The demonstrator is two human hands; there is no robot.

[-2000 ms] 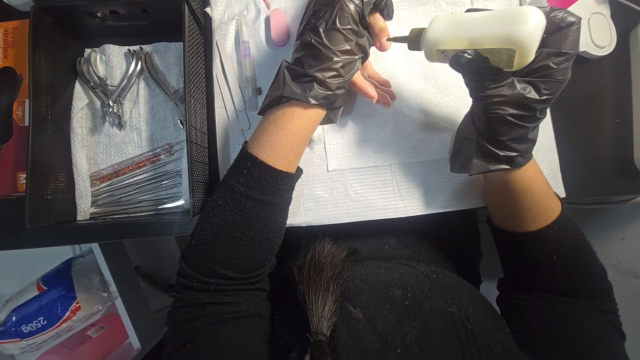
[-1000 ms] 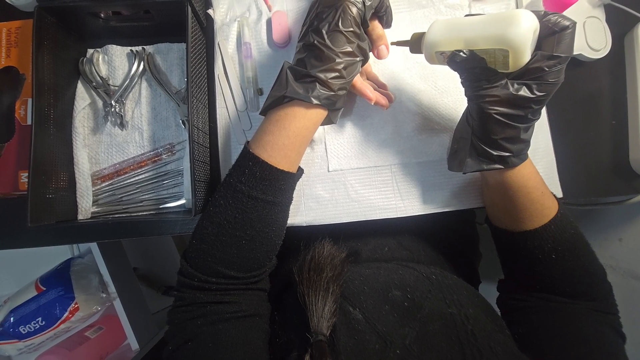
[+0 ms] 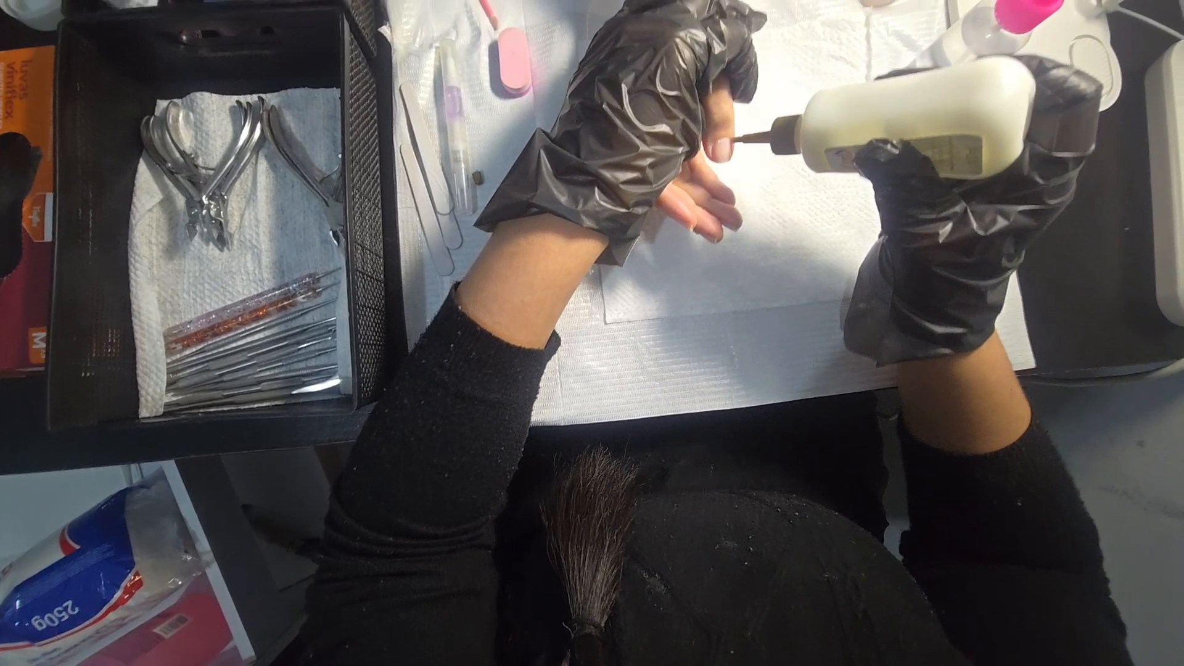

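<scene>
My left hand [image 3: 638, 111], in a black disposable glove, holds one finger [image 3: 719, 120] of another person's hand. The person's other fingers [image 3: 703, 199] are curled beneath, above a white paper towel [image 3: 740, 268]. My right hand [image 3: 980, 213], gloved the same way, is closed around a whitish squeeze bottle [image 3: 916, 102] lying sideways in the grip. Its narrow dark nozzle points left, and the tip is at the nail of the held finger; whether it touches or drops liquid, I cannot tell.
Left of the hands, a black plastic tray [image 3: 370, 231] holds cuticle nippers [image 3: 208, 176] and thin metal tools [image 3: 259, 361]. Metal sticks [image 3: 427, 176], a capped clear tube [image 3: 456, 129] and a pink-handled brush [image 3: 513, 60] lie beside it. A pink-capped bottle [image 3: 985, 28] stands behind my right hand.
The bottle nozzle was slightly away from the finger one second ago and is now at its nail. My left hand keeps its hold on the finger.
</scene>
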